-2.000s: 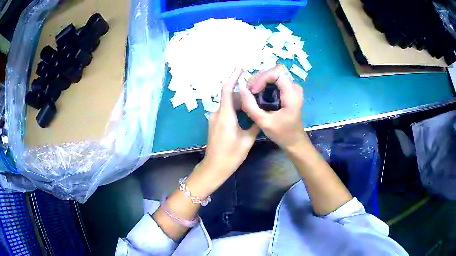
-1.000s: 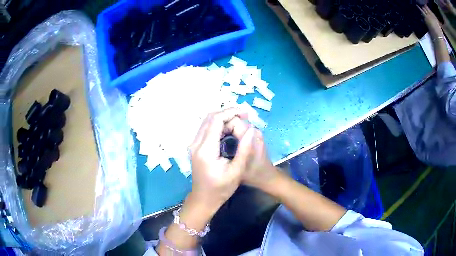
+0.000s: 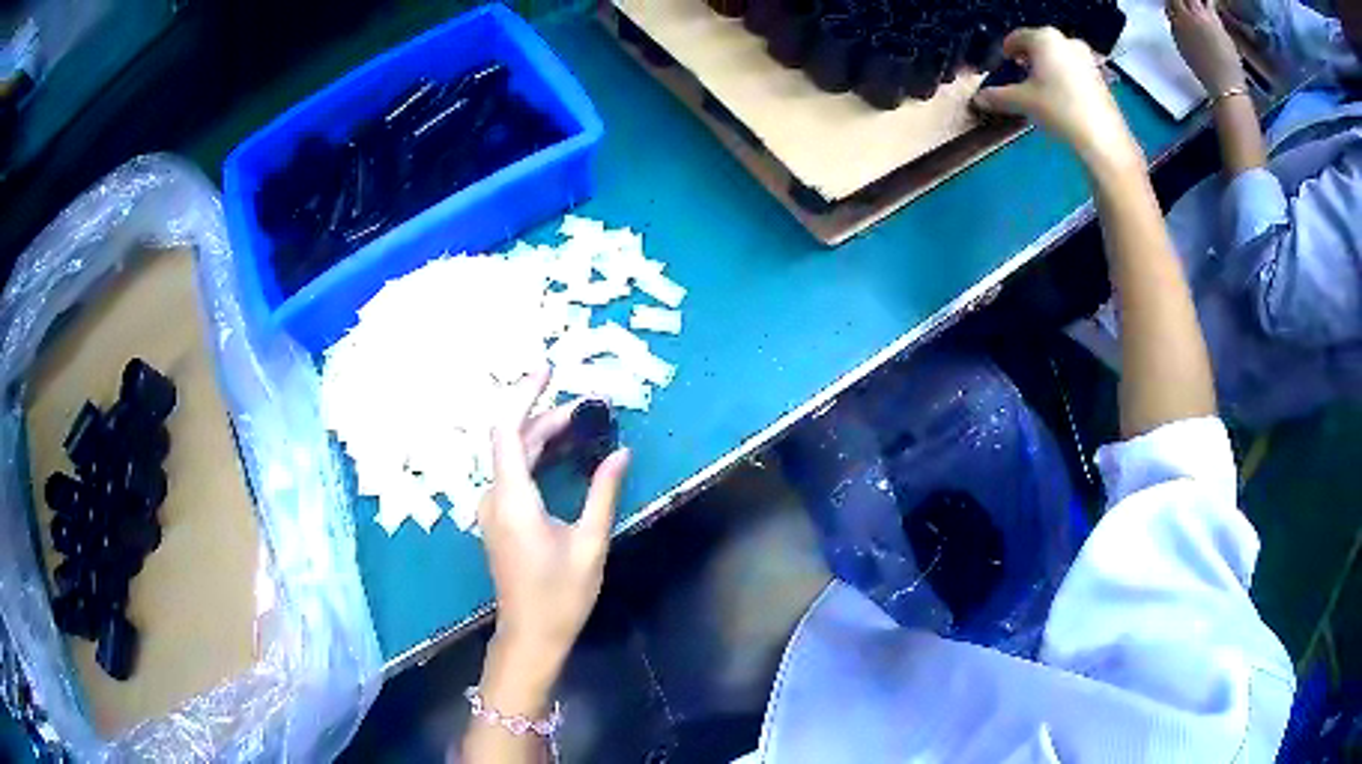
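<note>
My left hand holds a black cylinder between thumb and fingers, just in front of the heap of white inserts. My right hand is stretched to the far right, its fingertips on a black cylinder at the near edge of the dense rows of black cylinders. These rows stand on stacked cardboard sheets. The fingers partly hide the cylinder there.
A blue bin of black inner parts stands behind the white heap. A plastic-lined tray with loose black cylinders is at left. Another person's hand and sleeve show at upper right. A plastic-lined blue container is below the bench edge.
My hands were together around a black cylinder and are now apart. My right hand has moved far right to the cylinder rows. The view has shifted to the right.
</note>
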